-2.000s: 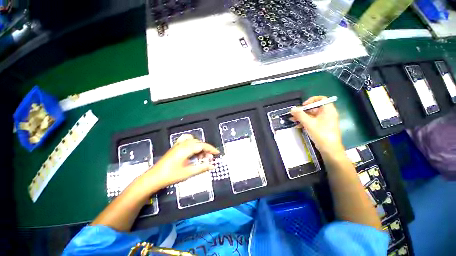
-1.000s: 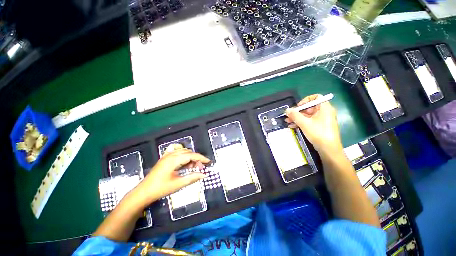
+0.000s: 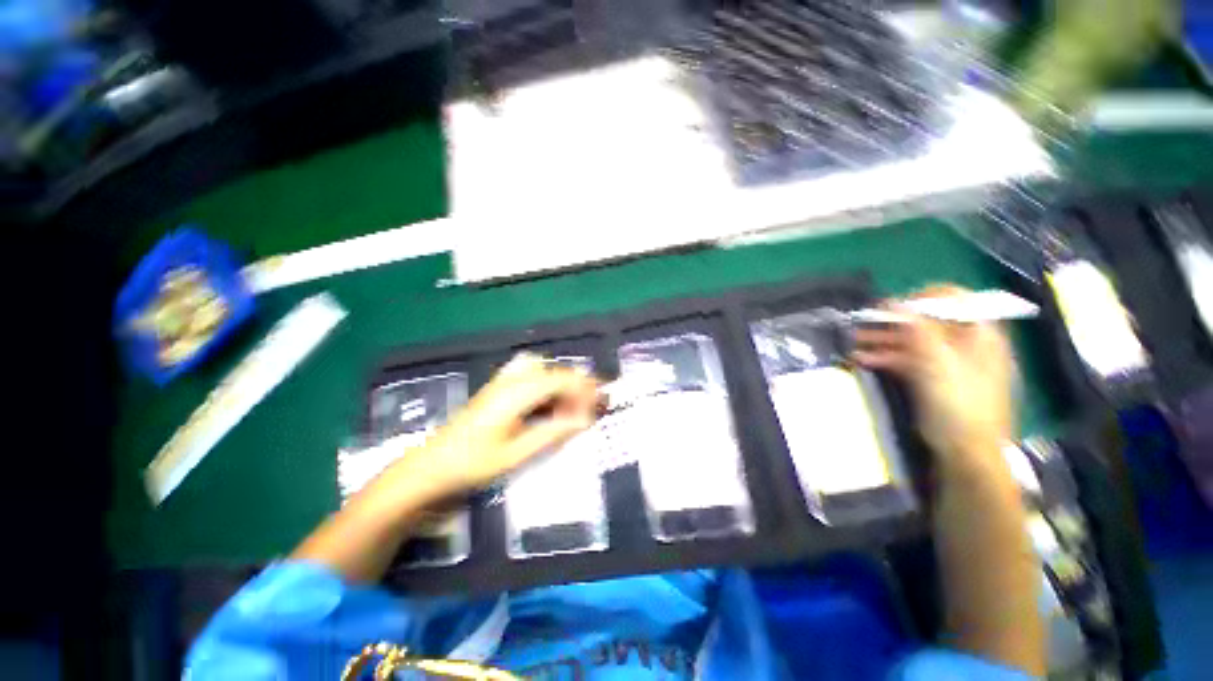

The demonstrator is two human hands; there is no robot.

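The frame is blurred. A black phone tray (image 3: 761, 459) holds phone housings with dark ends and white centres. My right hand (image 3: 947, 362) grips the white tweezers (image 3: 978, 307) over the top right part of the rightmost phone housing (image 3: 831, 432). The tweezers' tip is blurred. My left hand (image 3: 512, 432) lies over the second housing from the left, its fingers bent. A dot sticker sheet (image 3: 373, 466) passes under the left hand and shows on both sides of it; whether the fingers hold it cannot be told.
A blue bin (image 3: 182, 303) with tan scraps and a white adhesive strip (image 3: 246, 393) lie at the left. A white board (image 3: 585, 186) with a blister tray (image 3: 825, 100) of black parts is at the back. More phone housings (image 3: 1097, 319) are at the right.
The whole view has shifted, so the bench appears further right, and the picture is now blurred. My right hand with the tweezers sits slightly further right of the rightmost housing. My left hand looks about the same.
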